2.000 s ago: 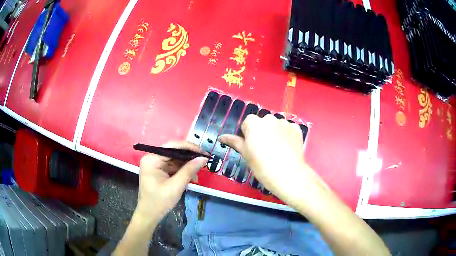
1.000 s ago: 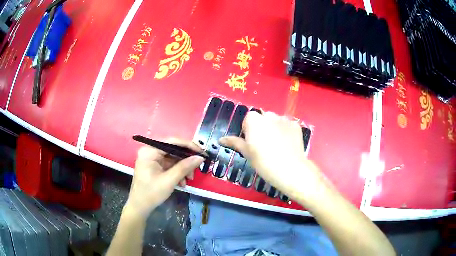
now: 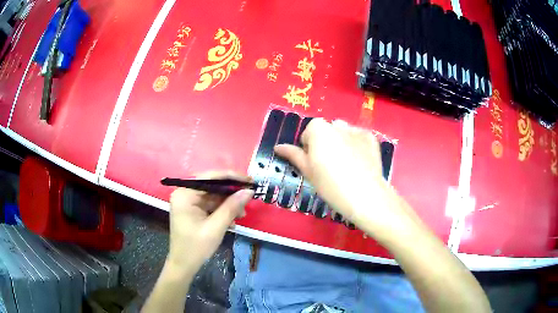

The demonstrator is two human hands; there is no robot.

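A row of several long black housing strips [image 3: 284, 147] lies side by side on the red sheet, with a clear plastic edge around it. My left hand [image 3: 205, 211] holds slim black tweezers [image 3: 202, 183] between thumb and fingers, their tip at the near end of the leftmost strips. Whether the tip touches a strip or holds a small part cannot be told. My right hand [image 3: 342, 162] lies over the middle and right of the row, fingers curled down and thumb pointing left, hiding several strips. Whether it grips one is hidden.
A stack of filled black trays [image 3: 425, 58] stands at back right, with another black stack [image 3: 529, 61] beyond it. A dark rod [image 3: 49, 92] lies on a blue block [image 3: 73, 38] at far left. A red stool [image 3: 58, 202] and grey stacked panels [image 3: 55, 269] are below the bench edge.
The strip row sits slightly farther right and up in view. My left hand and tweezers keep nearly the same place, the tool lying flatter than a second ago. My right hand remains over the row.
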